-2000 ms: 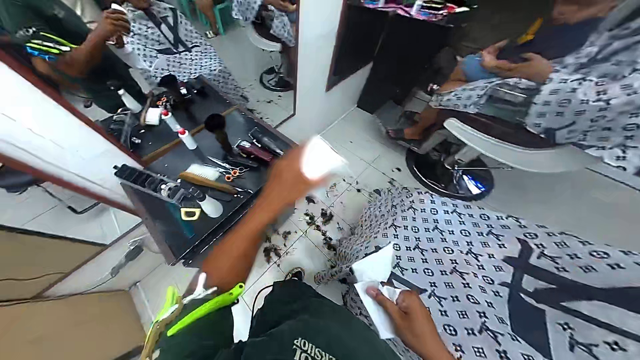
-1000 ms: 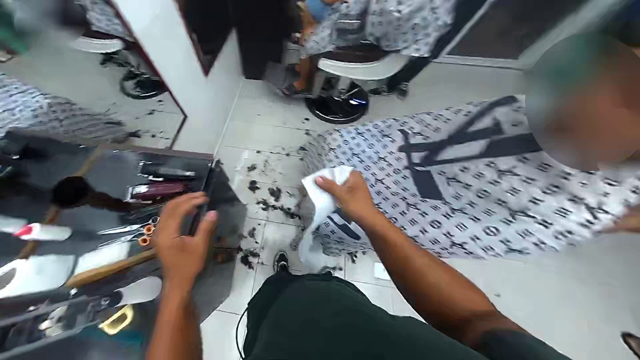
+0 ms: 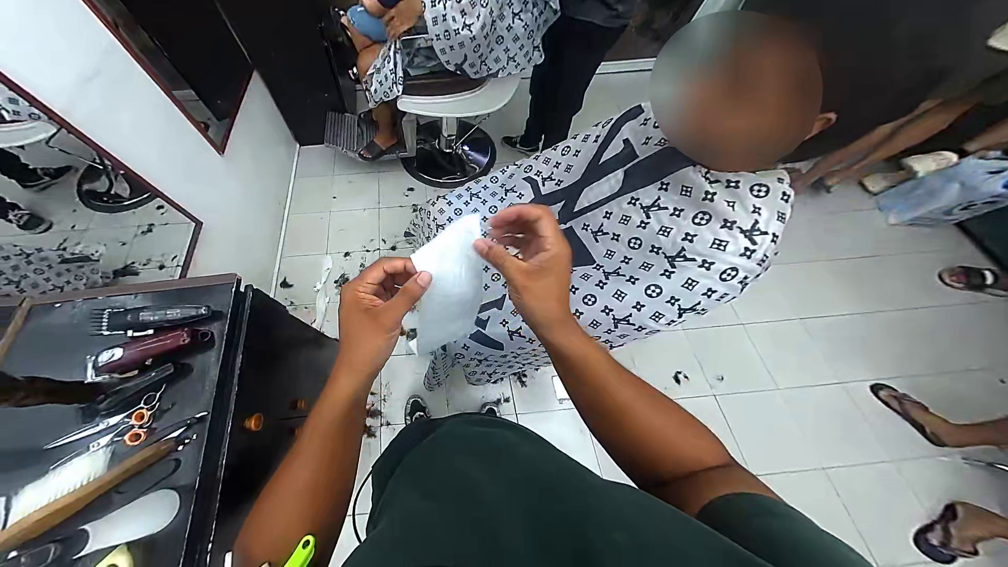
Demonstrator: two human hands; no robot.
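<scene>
A white sheet of thin paper or tissue (image 3: 449, 287) is stretched between my two hands. My left hand (image 3: 378, 311) pinches its left edge between thumb and fingers. At its upper right corner, my right hand (image 3: 535, 264) holds it with thumb and fingertips. Just beyond and to the right sits a person in a white barber's cape (image 3: 669, 228) with a dark printed pattern; the sheet hangs in front of the cape's lower part.
On the black counter (image 3: 213, 378) at left lie a black hair clipper (image 3: 150, 318), a maroon hair clipper (image 3: 150, 350), scissors (image 3: 130, 421) and a wooden-handled brush (image 3: 87, 492). Cut hair litters the tiled floor (image 3: 346, 205). A barber's chair (image 3: 449, 98) with another caped person stands ahead; bystanders' feet are at right.
My left hand was apart from the paper, fingers spread near the counter; it now grips the sheet's left edge. The sheet is now spread between both hands. The view has shifted.
</scene>
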